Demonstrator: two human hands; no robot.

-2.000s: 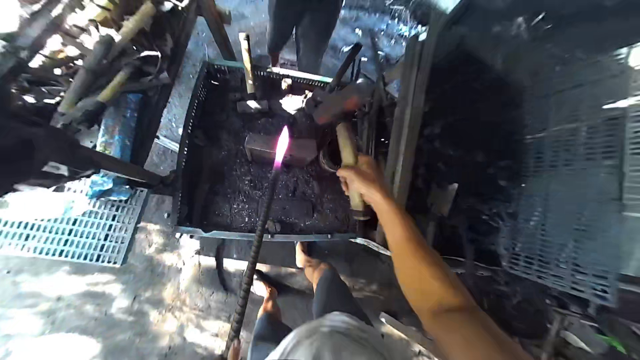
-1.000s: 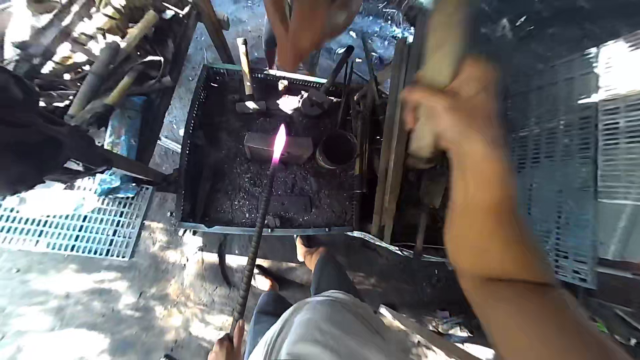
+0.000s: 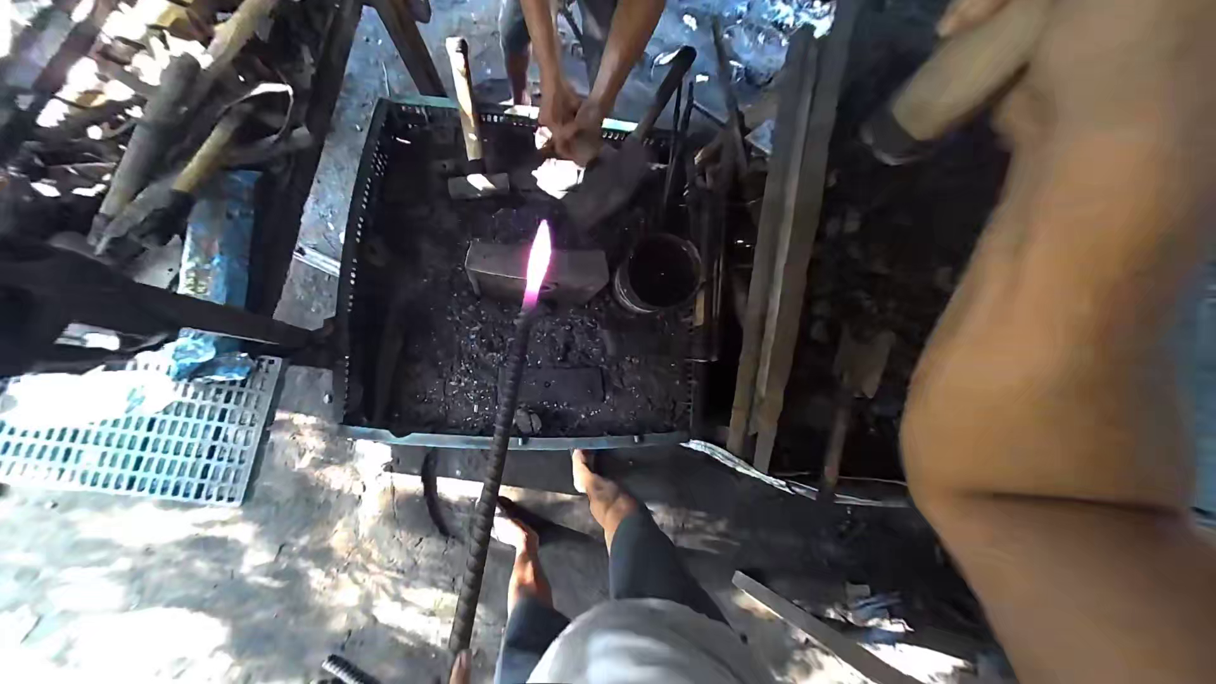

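Observation:
My left hand [image 3: 461, 668], mostly below the frame edge, grips the lower end of a long ribbed steel bar [image 3: 494, 456]. The bar's glowing pink-white tip [image 3: 539, 261] lies at a dark steel block [image 3: 582, 274] in the crate. Raised at the upper right, my right hand [image 3: 978, 19] is blurred and partly cut off by the frame; it holds a hammer's wooden handle [image 3: 969, 81]. The hammer's head is not in view. My right forearm and elbow fill the right side.
A black plastic crate [image 3: 570, 442] of dark grit holds a round can [image 3: 657, 275] and a wooden-handled hammer [image 3: 478, 183]. Across it, a co-worker's hands [image 3: 573, 133] are close together over the far side. Wooden planks [image 3: 784, 256] stand right; a plastic grate [image 3: 142, 427] and branches lie left.
My right hand has gone from beside the crate up and to the right with the hammer. The co-worker's hands have come over the crate's far side. The glowing tip stays at the block.

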